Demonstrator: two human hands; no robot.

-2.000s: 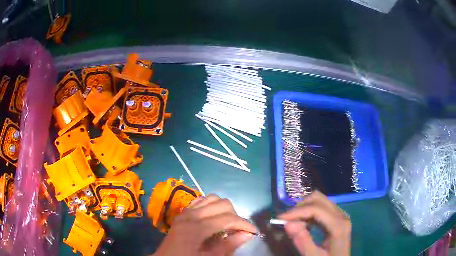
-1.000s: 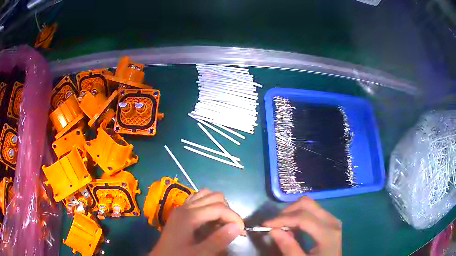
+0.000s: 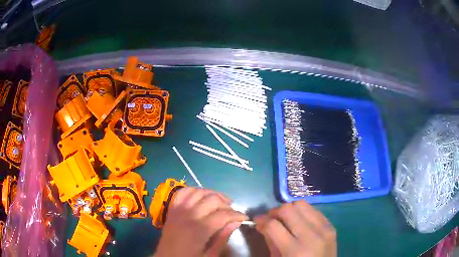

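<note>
My left hand (image 3: 201, 221) and my right hand (image 3: 297, 228) are close together at the bottom centre. A short piece of white sleeve (image 3: 247, 222) shows between their fingertips, pinched from both sides. Any wire inside it is hidden. An orange connector housing (image 3: 162, 201) stands on the mat just left of my left hand, partly covered by it. The blue tray (image 3: 332, 197) is beyond my right hand and holds a bundle of black crimped wires (image 3: 327, 150) with silvery ends.
White sleeves (image 3: 235, 100) lie fanned at centre, several loose below. Orange housings (image 3: 73, 173) are piled left, beside a pink bag (image 3: 32, 150). A clear plastic bag (image 3: 430, 175) is at far right. A pale rail (image 3: 231, 56) crosses the mat beyond the sleeves.
My hands were apart two seconds ago, with the white sleeve in my right fingers. They have come together, and less of the sleeve shows between them now.
</note>
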